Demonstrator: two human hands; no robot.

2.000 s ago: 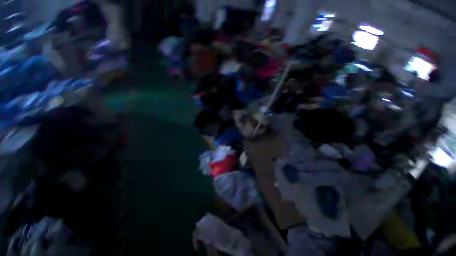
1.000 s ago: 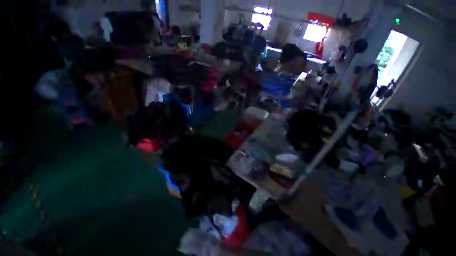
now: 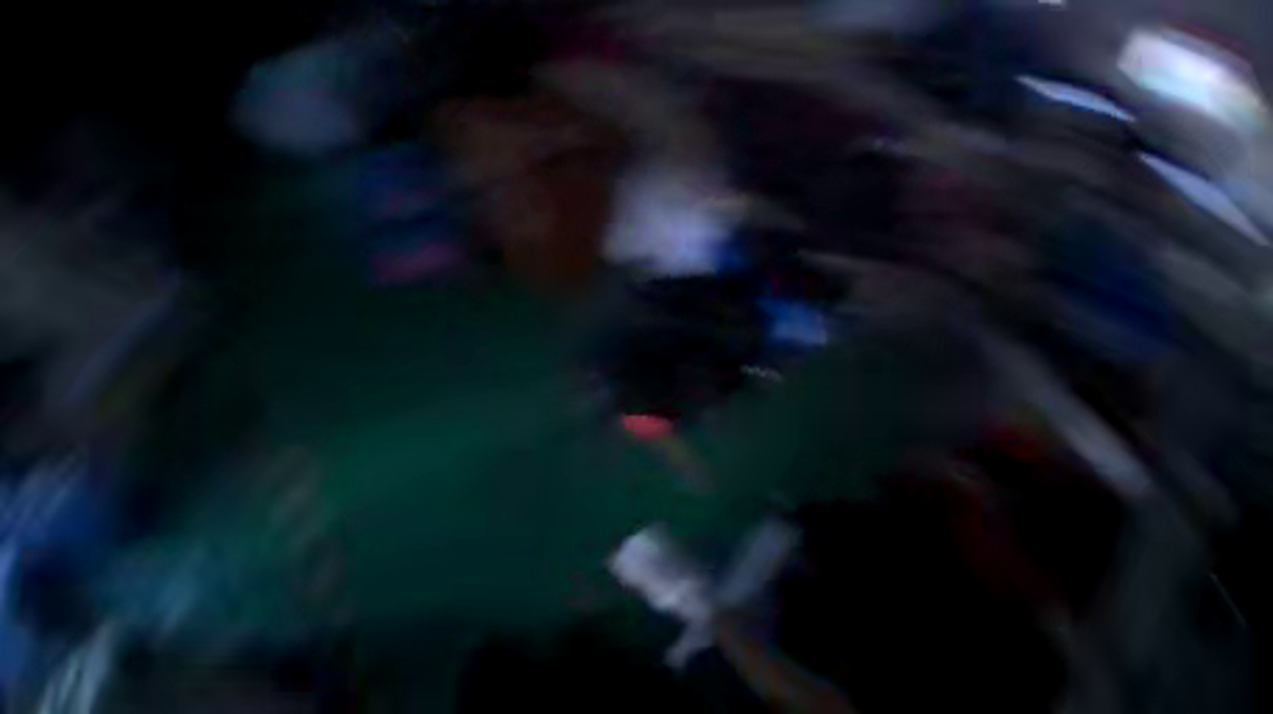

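Note:
The view is dark and badly blurred. I cannot make out my left hand or my right hand. Nearest in front, a small white shape (image 3: pixel 660 569) shows low in the middle, over the green floor. A greyish pale strip (image 3: pixel 758 561) is just right of it, and a brownish streak (image 3: pixel 782 672) runs below them to the bottom edge. I cannot tell what these three are. A dark heap (image 3: pixel 677 335) with a small red patch (image 3: pixel 646 426) at its foot lies further ahead.
Green floor (image 3: pixel 433 474) runs across the middle. An orange-brown hanging shape (image 3: pixel 538 195) and a white bundle (image 3: pixel 670 223) stand beyond. Blue and pale heaps (image 3: pixel 56 558) lie at the left. Dark and red shapes (image 3: pixel 991 516) fill the right. A bright window (image 3: pixel 1187 70) is at upper right.
The view has swung left and down from the cluttered tables. The green floor is now in the middle, the windows have shifted to the upper right edge, and the doorway has left the view.

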